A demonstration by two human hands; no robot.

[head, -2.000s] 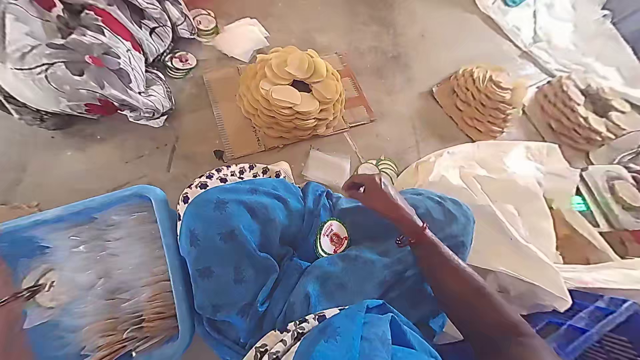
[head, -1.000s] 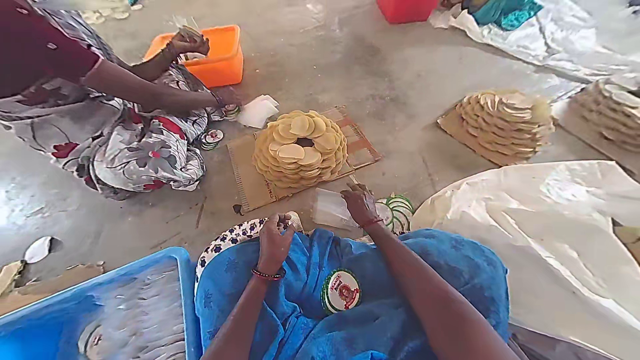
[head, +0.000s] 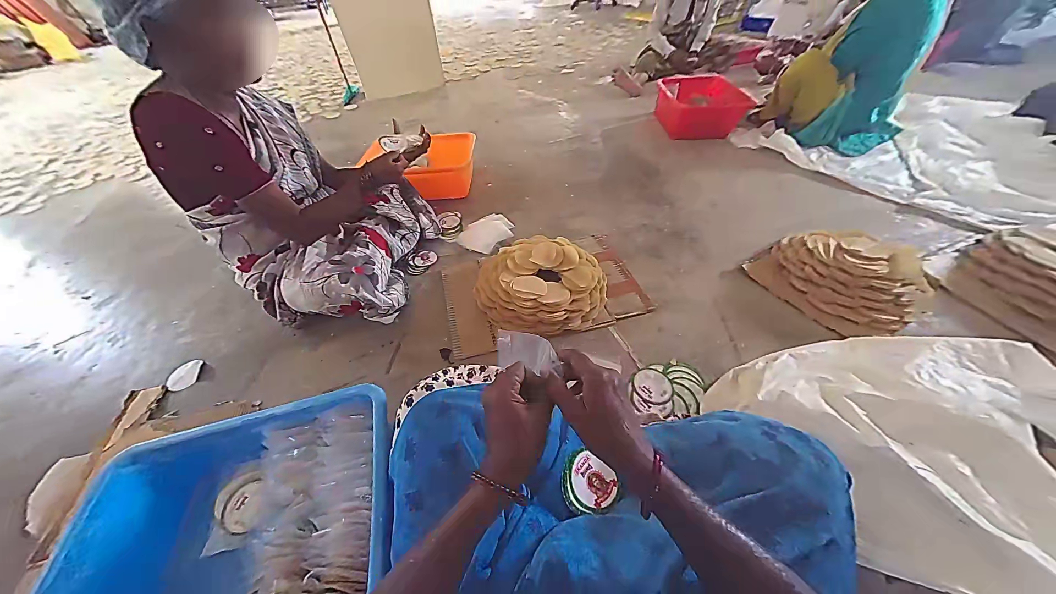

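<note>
Above my lap, my left hand (head: pixel 516 412) and my right hand (head: pixel 596 404) hold a clear plastic bag (head: pixel 528 353) between their fingers. A round printed label (head: pixel 591 481) lies on the blue cloth over my lap, just below my hands. More round labels (head: pixel 667 388) lie fanned and stacked on the floor beyond my right knee. Ahead of my hands, a ring-shaped pile of thin round discs (head: pixel 540 285) rests on flattened cardboard (head: pixel 466 309). Packed plastic bags (head: pixel 318 495) fill the right side of the blue tub (head: pixel 375 462) at my left.
A co-worker (head: pixel 322 214) sits at the left front, holding a packet beside an orange tub (head: pixel 450 169). White sheets (head: pixel 487 233) lie near that person. Another disc pile (head: pixel 846 280) stands at the right, beyond a pale plastic sheet (head: pixel 899 429). A red tub (head: pixel 703 107) is farther back.
My hands, apart one second ago, have come together on the plastic bag, which has been lifted from the floor. The co-worker's hands have moved apart from the floor stacks. The view has tilted up.
</note>
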